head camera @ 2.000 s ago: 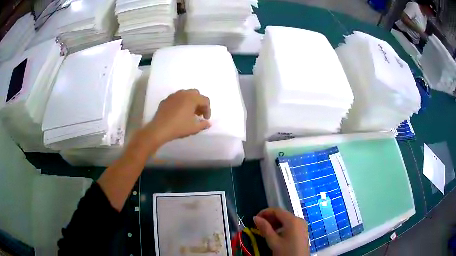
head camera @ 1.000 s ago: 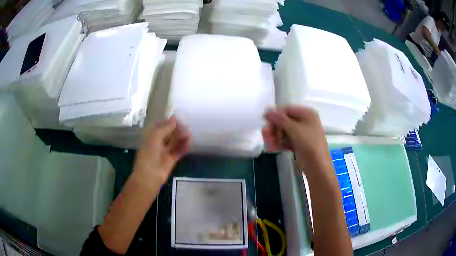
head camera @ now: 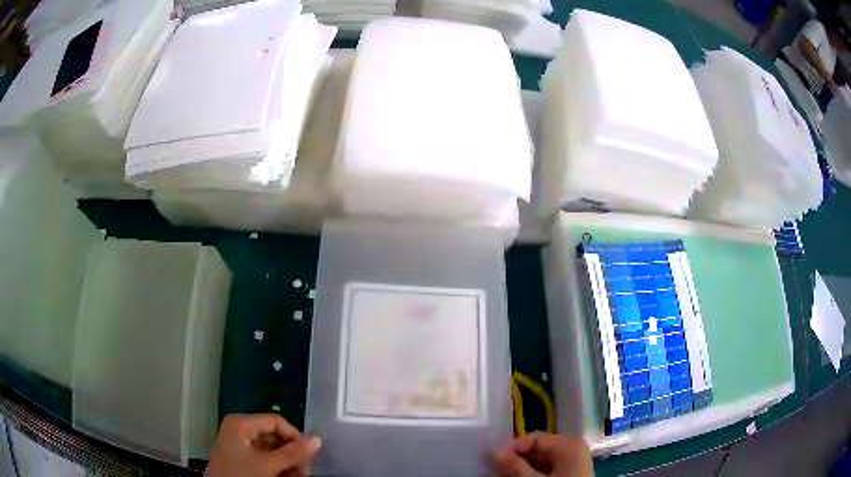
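Observation:
A translucent grey sheet (head camera: 411, 252) lies over the low square stand (head camera: 411, 354), whose white border and stained top show through it. My left hand (head camera: 264, 447) pinches the sheet's near left corner. My right hand (head camera: 543, 456) is at its near right corner, fingers closed on the edge. Both hands are cut off by the bottom edge of the picture. A blue solar cell string (head camera: 653, 326) with white strips along both sides lies on pale green sheets (head camera: 742, 307) at the right.
Tall white film stacks (head camera: 434, 102) stand behind the sheet, with another stack (head camera: 630, 93) to the right. A grey-green pile (head camera: 135, 326) is at near left. A phone (head camera: 76, 58) lies at back left. Yellow loop handles (head camera: 535, 396) show beside the sheet. Small white scraps (head camera: 277, 366) dot the mat.
A translucent sheet now covers the stand, which was uncovered before. Both hands have moved from around the middle white stack down to the near corners of the sheet. The view has shifted.

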